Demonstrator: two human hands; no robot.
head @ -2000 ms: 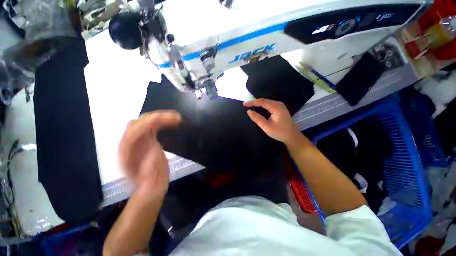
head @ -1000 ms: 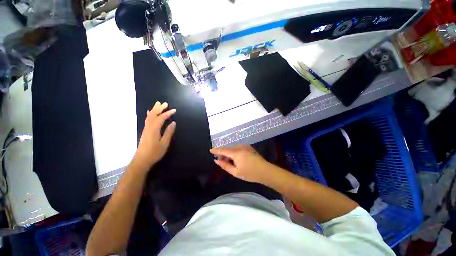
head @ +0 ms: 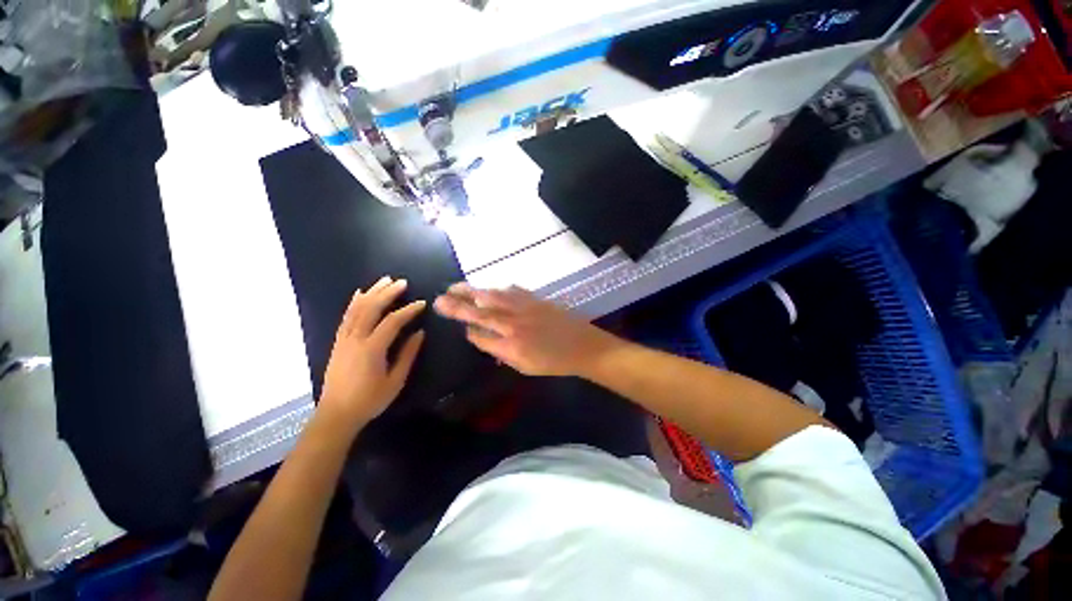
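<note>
A long black garment panel (head: 347,241) lies under the needle area of the white sewing machine (head: 506,73) and hangs over the table's front edge. The presser foot and needle (head: 442,202) are at its right edge, under bright glare. My left hand (head: 368,362) lies flat on the panel with its fingers spread. My right hand (head: 517,329) is at the panel's right edge, fingers pointing left and slightly blurred; I cannot tell whether it touches the cloth. Small black cut pieces (head: 609,186) lie stacked right of the needle.
Stacked long black panels (head: 118,317) lie at the table's left. A yellow-green tool (head: 691,168) and a dark rectangle (head: 788,168) lie right of the small stack. A blue basket (head: 929,405) with black pieces stands lower right. A red tray (head: 958,71) is upper right.
The panel was turned lengthwise after the first frame. Since the second, my right hand has moved up and left along its edge; my left hand stays on the cloth. The view has shifted.
</note>
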